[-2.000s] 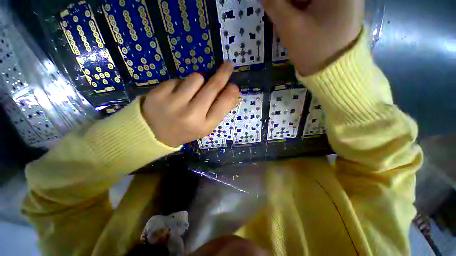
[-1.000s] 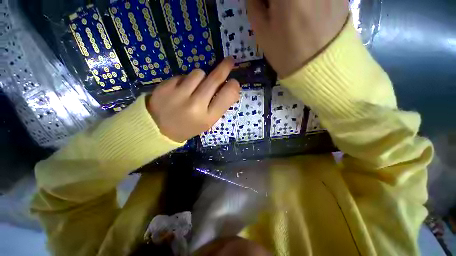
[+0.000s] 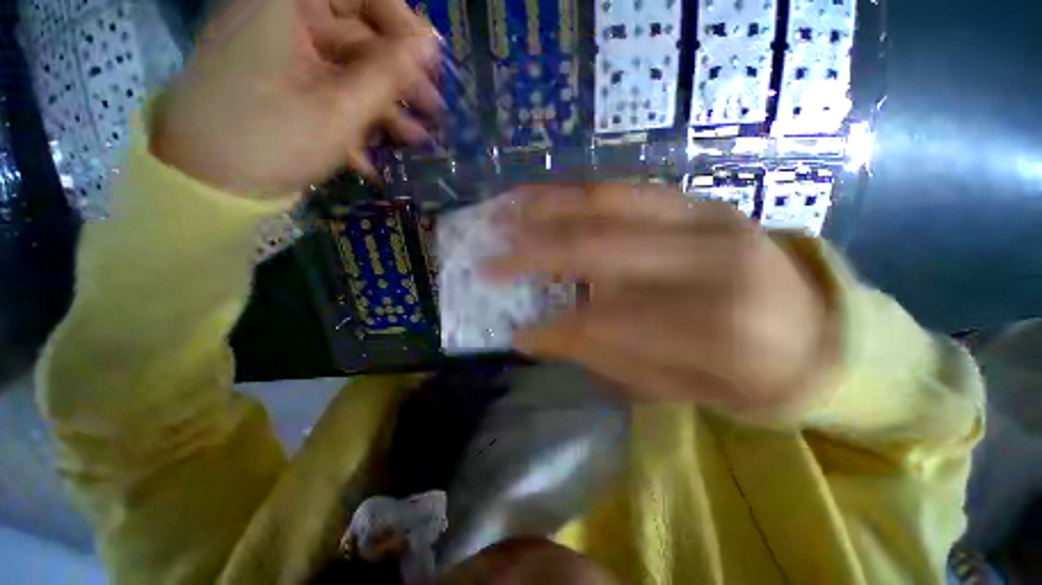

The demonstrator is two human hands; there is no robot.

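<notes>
My left hand (image 3: pixel 303 97) is at the upper left, raised over the left part of the tray. Its fingers are apart and bent, blurred at the tips, with nothing visible in them. My right hand (image 3: pixel 686 291) is strongly blurred over the tray's near row. Its fingertips are over a white pad (image 3: pixel 474 309); whether they grip it cannot be told. A bare blue board (image 3: pixel 383 269) sits left of that pad. In the far row, blue boards (image 3: pixel 534 69) lie left of white-covered boards (image 3: pixel 636 69). The clear tray (image 3: pixel 863 149) glares at its right edge.
White dotted sticker sheets (image 3: pixel 97 80) lie at the far left. A dark, shiny bench top (image 3: pixel 960 160) extends to the right. My yellow sleeves and sweater are below the tray, with a whitish object (image 3: pixel 394 526) at the lower left.
My left hand has lifted from the tray's middle and moved up and left. My right hand has come down from the far row to the near row. The tray appears farther right in view.
</notes>
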